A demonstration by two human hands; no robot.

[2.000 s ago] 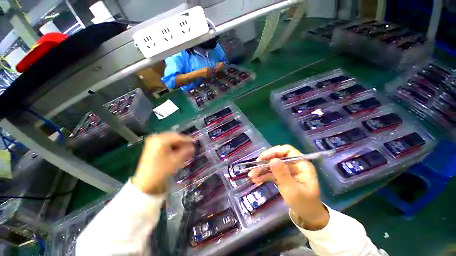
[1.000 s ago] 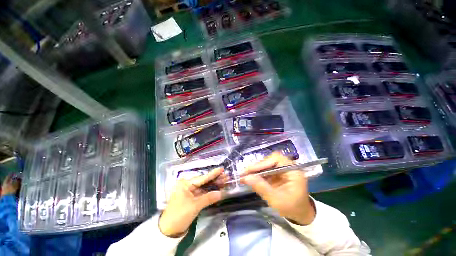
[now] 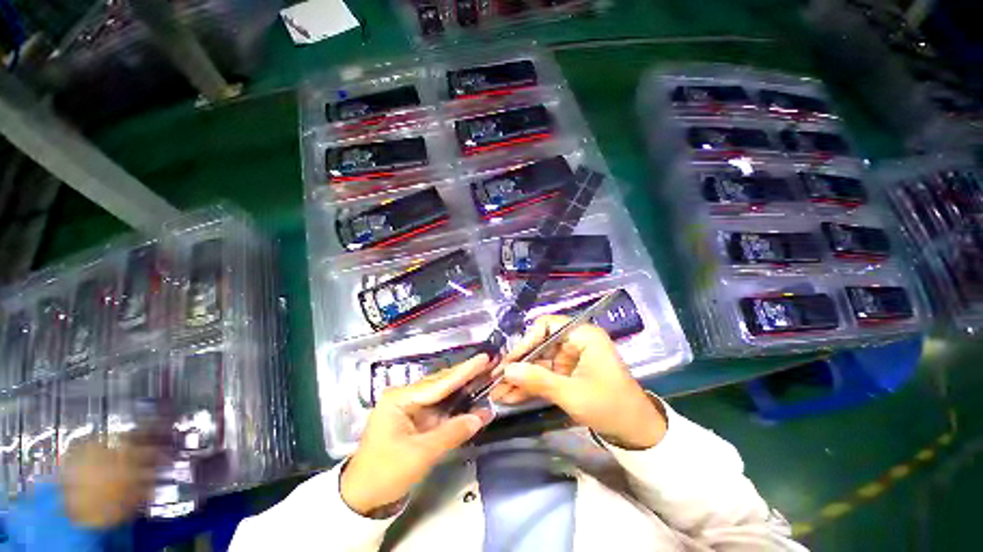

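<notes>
My left hand (image 3: 415,437) holds the near end of a long dark adhesive strip (image 3: 558,232) with faint cross lines, which extends up and right over the tray. My right hand (image 3: 582,377) holds thin tweezers (image 3: 587,313), their tip down at the strip end by my left fingers. Both hands are close together over the front of the clear working tray (image 3: 670,343). The tray has two columns of black phone units (image 3: 418,291) with red side edges. My hands partly cover the two nearest phones.
Another tray stack (image 3: 733,336) with phones stands at the right, above a blue stool (image 3: 841,380). A taller tray stack (image 3: 282,399) stands at the left. Another person's blurred hand (image 3: 108,474) and blue sleeve are at its front. A white paper (image 3: 319,22) lies at the back.
The view has tilted down from the line to my tray. My hands have come together, and the strip now shows clearly. The other person's hand has moved right, to the front of the left stack.
</notes>
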